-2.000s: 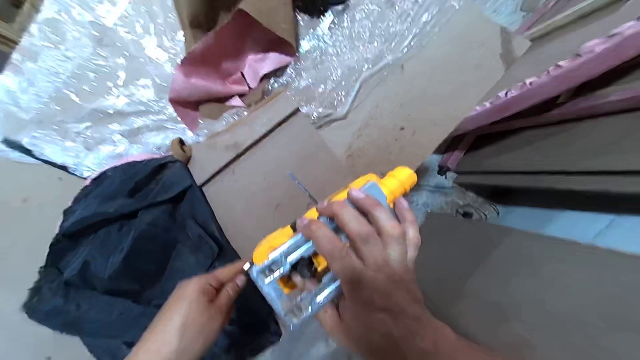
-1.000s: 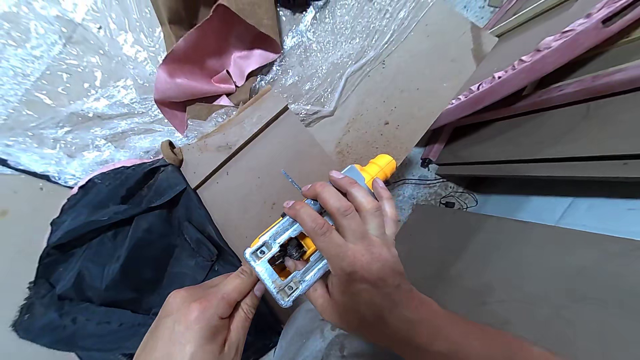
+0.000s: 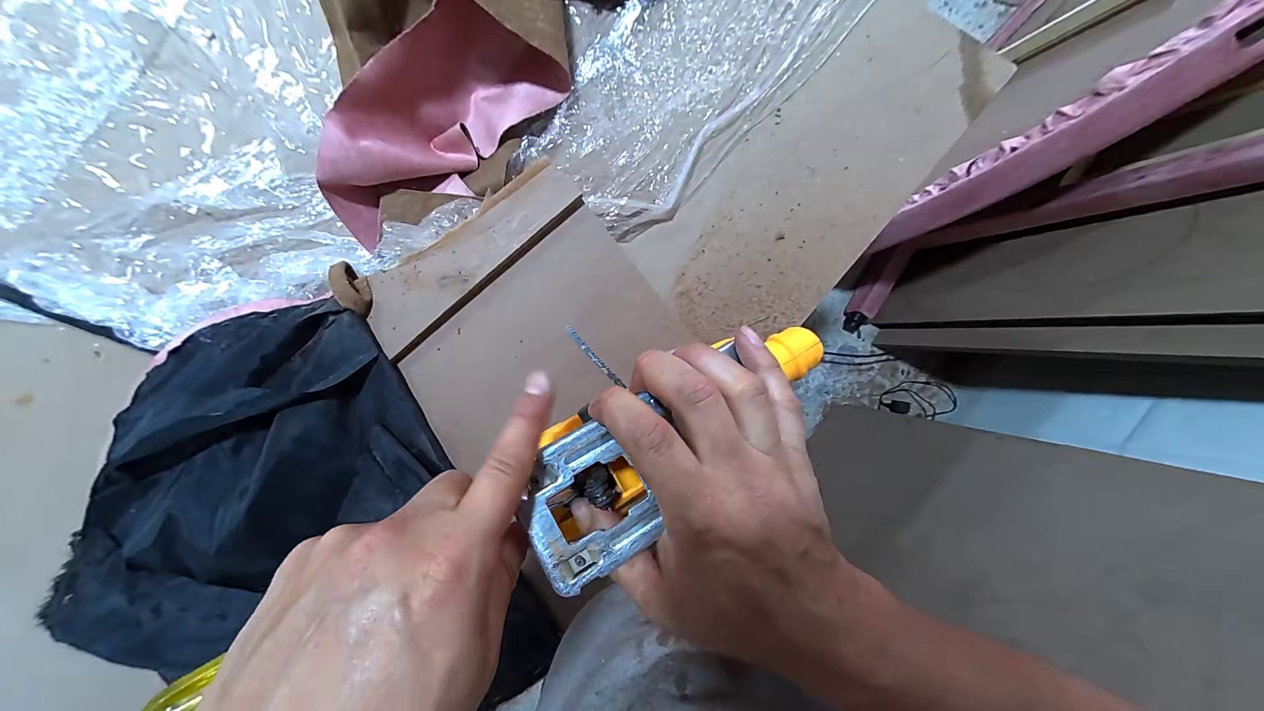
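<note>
My right hand (image 3: 731, 494) grips a yellow jigsaw (image 3: 795, 353) turned so that its metal base plate (image 3: 617, 541) faces up toward me. The thin saw blade (image 3: 595, 355) sticks out past my right fingers, over a brown board (image 3: 553, 306). At the end of the base plate is my left hand (image 3: 395, 583), its index finger stretched out beside the tool and its other fingers curled and partly hidden. Whether the left fingers pinch part of the jigsaw cannot be seen.
Black fabric (image 3: 247, 474) lies at the left. Clear plastic film (image 3: 158, 128) and pink material (image 3: 434, 109) are farther back. Pink-edged frames (image 3: 1076, 128) stand at the right, near a coiled black cable (image 3: 918, 398). A brown panel (image 3: 1047, 553) lies at lower right.
My left index finger has lifted and now points out past the base plate; one second ago the left fingers were closed together at its corner. My right hand keeps its grip.
</note>
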